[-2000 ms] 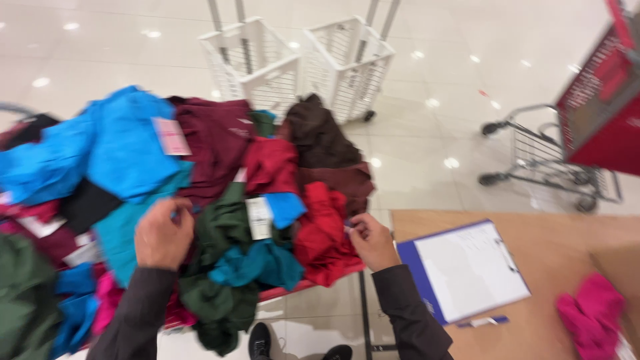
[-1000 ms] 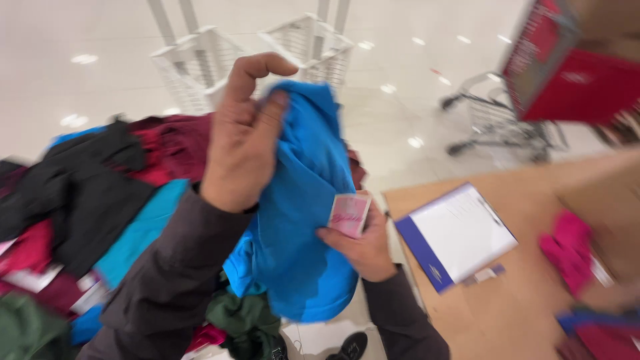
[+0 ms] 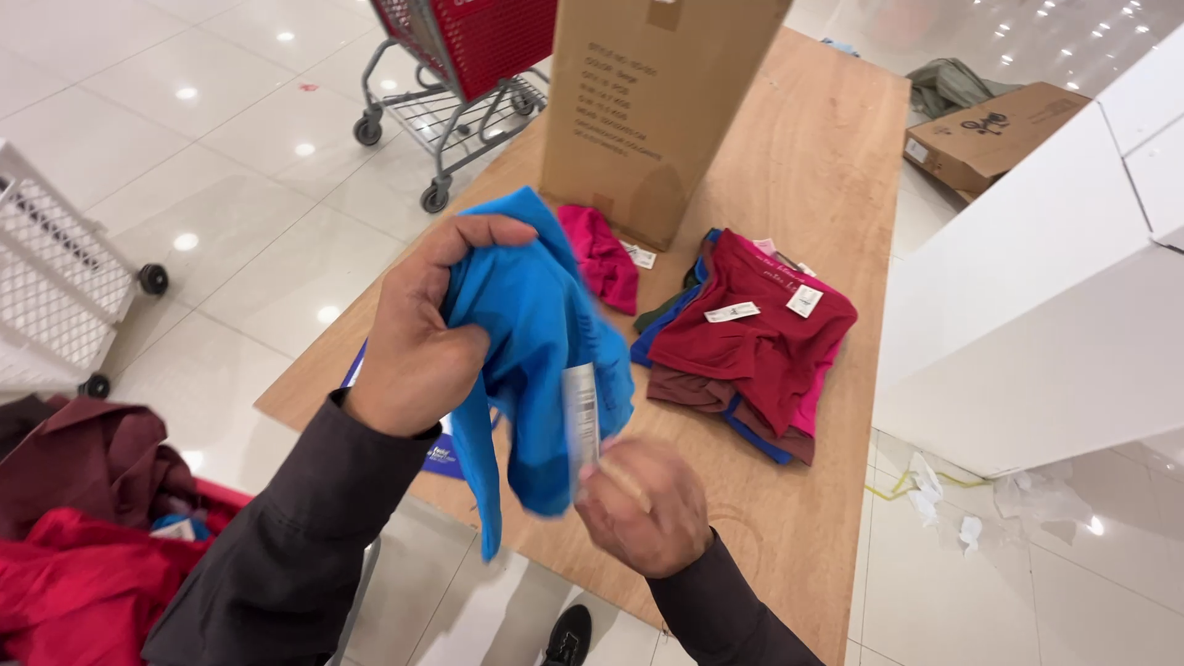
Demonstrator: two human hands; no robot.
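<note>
A blue garment (image 3: 527, 351) hangs from my left hand (image 3: 430, 324), its fingers closed on the cloth. My right hand (image 3: 643, 504) is at the garment's lower right, its fingers on the end of a white paper tag (image 3: 583, 416); it is blurred. Right of the garment, a stack of folded shorts with a red pair (image 3: 768, 342) on top lies on the wooden table (image 3: 768, 536), with tags showing. A crumpled pink garment (image 3: 601, 259) lies behind the blue one. The clipboard (image 3: 442, 458) is mostly hidden behind my left hand and the cloth.
A tall cardboard box (image 3: 638, 111) stands on the table's far part. Beyond the left edge is a red shopping cart (image 3: 462, 55). At left are a white basket (image 3: 55, 277) on wheels and a heap of garments (image 3: 83, 555). A white cabinet (image 3: 1027, 305) borders the right side.
Two seconds ago both hands were at the garment heap; one second ago they held up a blue garment. Now a blue garment is over the table. The view has swung right.
</note>
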